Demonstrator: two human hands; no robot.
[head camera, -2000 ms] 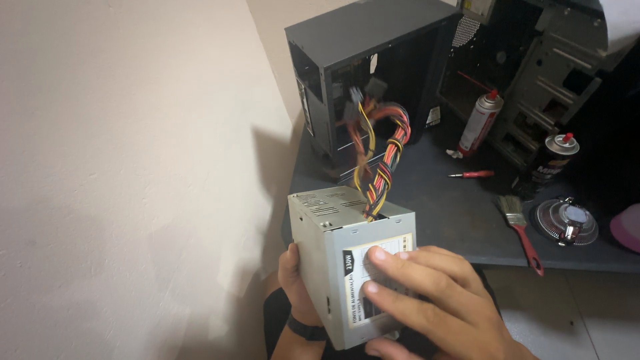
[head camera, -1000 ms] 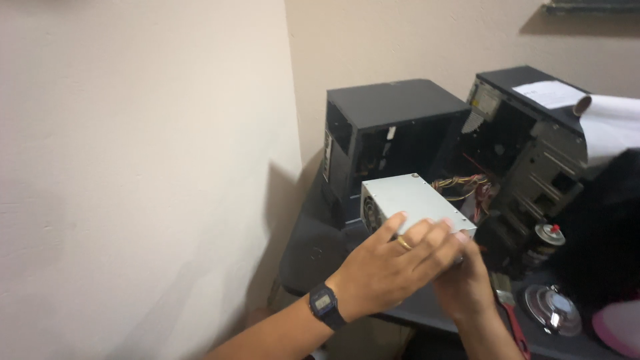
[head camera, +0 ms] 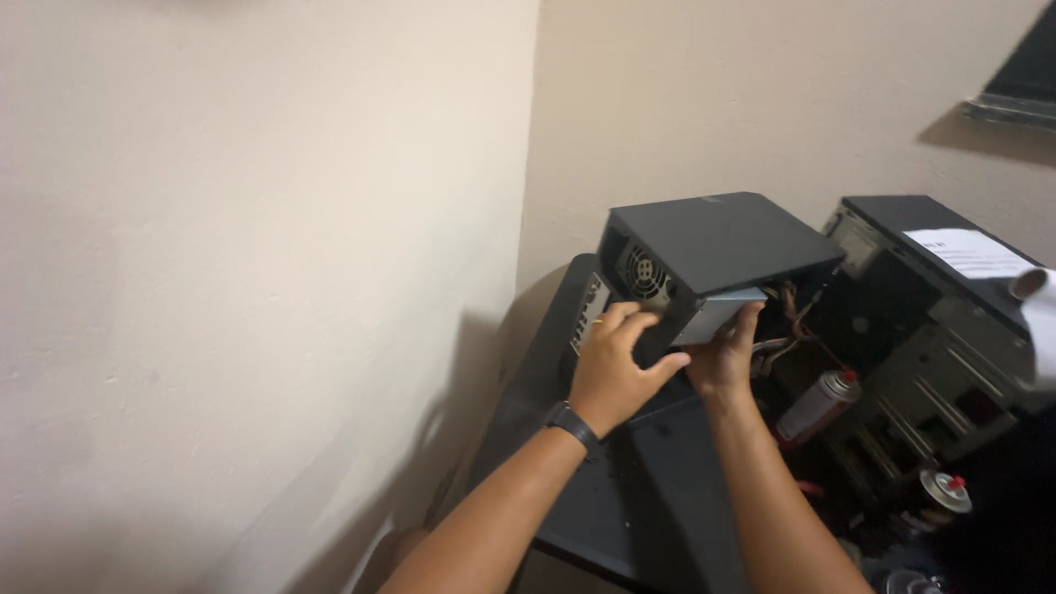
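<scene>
A metal power supply unit (head camera: 711, 320) sits partly inside the upper rear of a black computer case (head camera: 730, 239), its fan grille (head camera: 645, 271) showing at the case's back opening. My right hand (head camera: 726, 355) holds the unit from below and at its open side, thumb on its side face. At the case's rear edge is my left hand (head camera: 619, 359), fingers spread and bent near the opening, a watch on the wrist; whether its fingertips touch the case or the unit cannot be told. Bundled cables (head camera: 792, 313) run from the unit inside the case.
The case stands on a dark table (head camera: 610, 511) near the wall corner. To the right are a spray can (head camera: 818, 408), a second can with a red nozzle (head camera: 940, 499), and another opened computer case (head camera: 907, 202) bearing papers (head camera: 969, 252) and a paper roll (head camera: 1035, 285).
The power supply, held in front of the case earlier, is now partly inside it. My left hand has left the unit's side for the case's rear edge. The view has shifted.
</scene>
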